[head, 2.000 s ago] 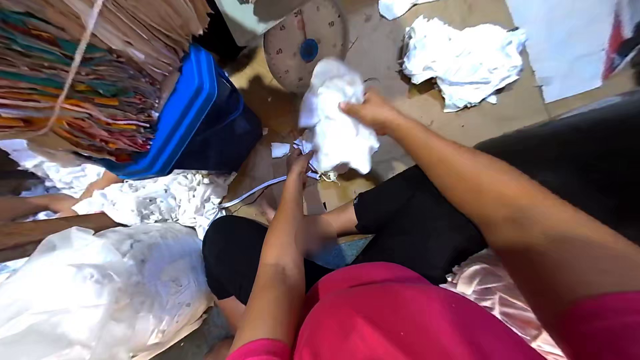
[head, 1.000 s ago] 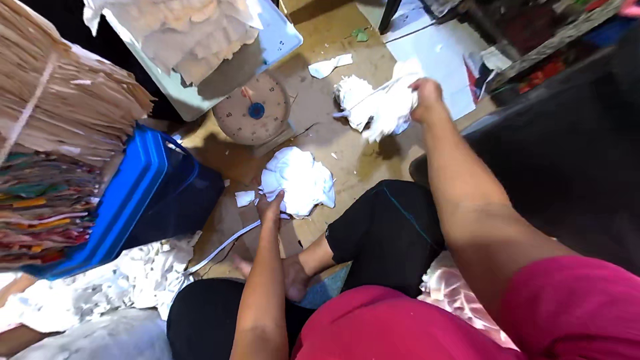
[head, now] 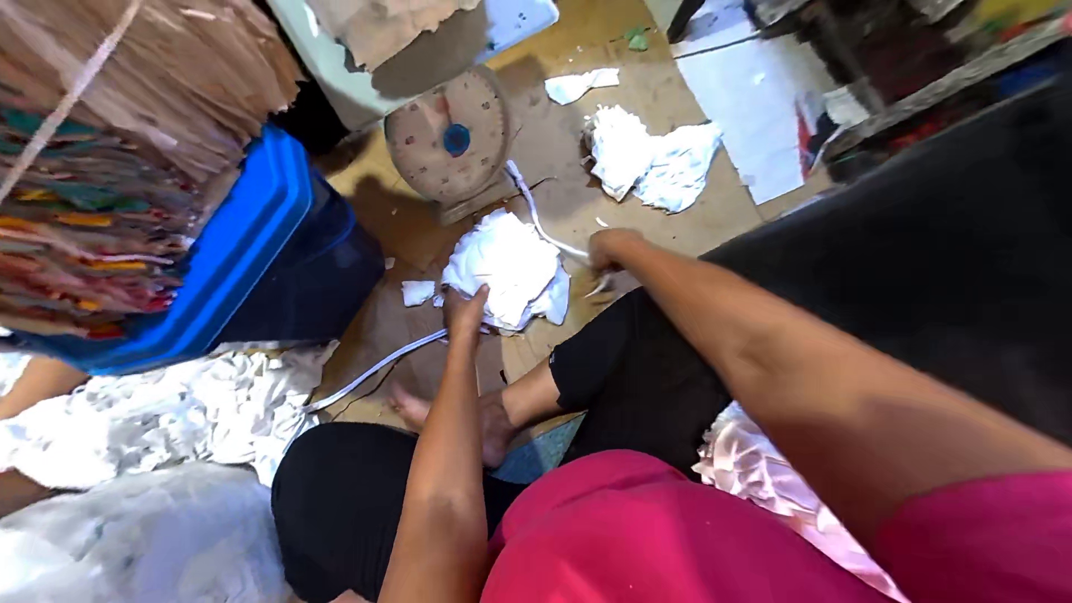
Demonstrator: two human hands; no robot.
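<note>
A bundle of white cloth [head: 507, 268] lies on the cardboard-covered floor in front of me. My left hand [head: 465, 308] grips its near left edge. To the right of the bundle, my right hand [head: 613, 249] is closed on a white cloth strip [head: 540, 222], which runs up and left past the bundle. Another length of pale strip [head: 377, 366] leads from near my left hand down to the cloth pile at the left. Beyond my right hand lie two touching wads of white cloth [head: 620, 152].
A round dial scale [head: 448, 134] stands beyond the bundle. At left are a blue plastic bin [head: 251, 251], stacked bundled material [head: 100, 167], a heap of white scraps [head: 167, 410] and a filled translucent bag [head: 142, 536]. Another person's arm [head: 42, 385] reaches in at the left edge.
My right hand has left the white cloth at the upper right, come back toward me and taken hold of a strip. The bundle stays under my left hand.
</note>
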